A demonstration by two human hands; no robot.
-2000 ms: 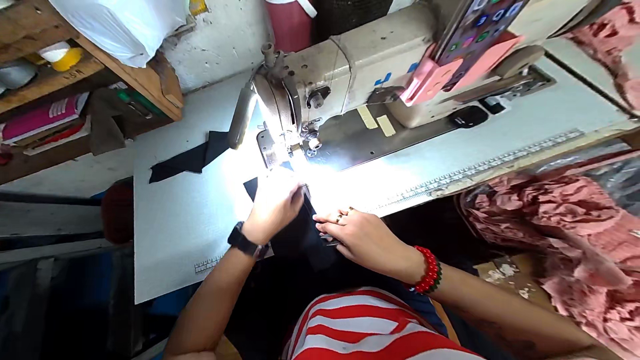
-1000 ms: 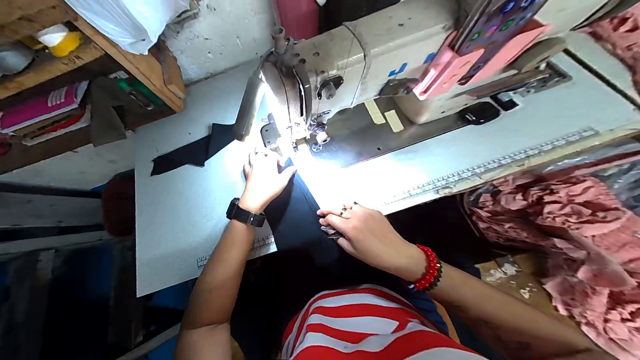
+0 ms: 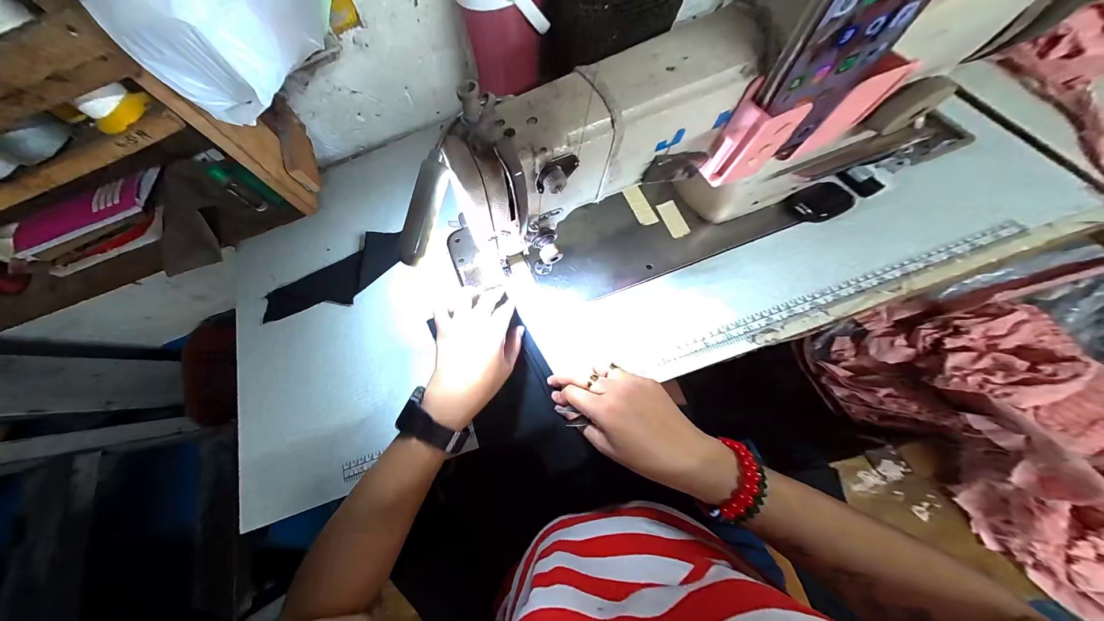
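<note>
Black fabric (image 3: 522,392) runs from under the needle area of an industrial sewing machine (image 3: 561,129) down over the table's front edge. My left hand (image 3: 473,345), fingers spread, presses flat on it just in front of the brightly lit presser foot. Lower right, my right hand (image 3: 625,414) pinches the fabric's right edge, with a small metal tool, its kind unclear, tucked under the fingers. Glare hides the needle and the stitch line. Another black fabric piece (image 3: 332,280) lies on the table left of the machine head.
A phone (image 3: 841,69) sits in a pink holder on the machine arm. A printed ruler scale (image 3: 845,293) follows the table's front edge. Wooden shelves (image 3: 233,138) with books and a white plastic bag (image 3: 216,52) stand at upper left. Crumpled pink fabric (image 3: 992,379) is heaped at right.
Two seconds ago both hands were close together on the fabric near the needle. My left hand has since moved left and its fingers have spread; my right hand still holds the fabric edge.
</note>
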